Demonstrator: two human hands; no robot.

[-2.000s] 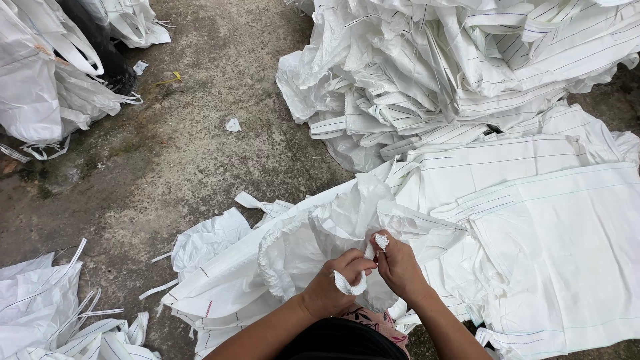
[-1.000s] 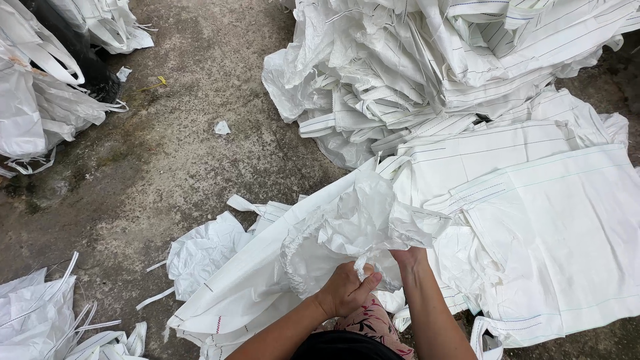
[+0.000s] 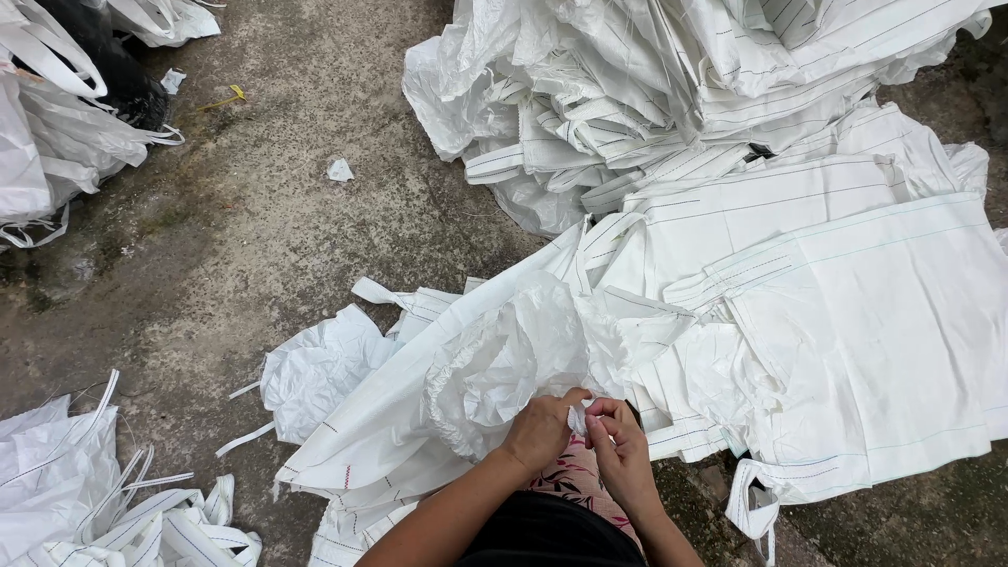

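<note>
A large white woven bulk bag (image 3: 394, 394) with stitched seams lies across my lap, its thin gathered spout (image 3: 504, 370) spread open and crumpled. My left hand (image 3: 543, 429) is closed on a bunched edge of the white fabric. Close beside it, my right hand (image 3: 618, 445) pinches the same small white bit (image 3: 577, 419) between thumb and fingertips. Where that bit joins the bag is hidden by my fingers. Under my hands shows a patterned pink cloth (image 3: 583, 472).
Folded white bulk bags (image 3: 882, 315) lie to the right, below a high heap of bags (image 3: 669, 79). More bags with straps sit at lower left (image 3: 63, 465) and upper left (image 3: 47, 142). A white scrap (image 3: 340, 170) rests on the concrete floor.
Both hands have come closer to my body and together. Two seconds ago they were higher on the bag, each with a white bunched piece. The right hand's fingers, partly hidden a second ago, now show.
</note>
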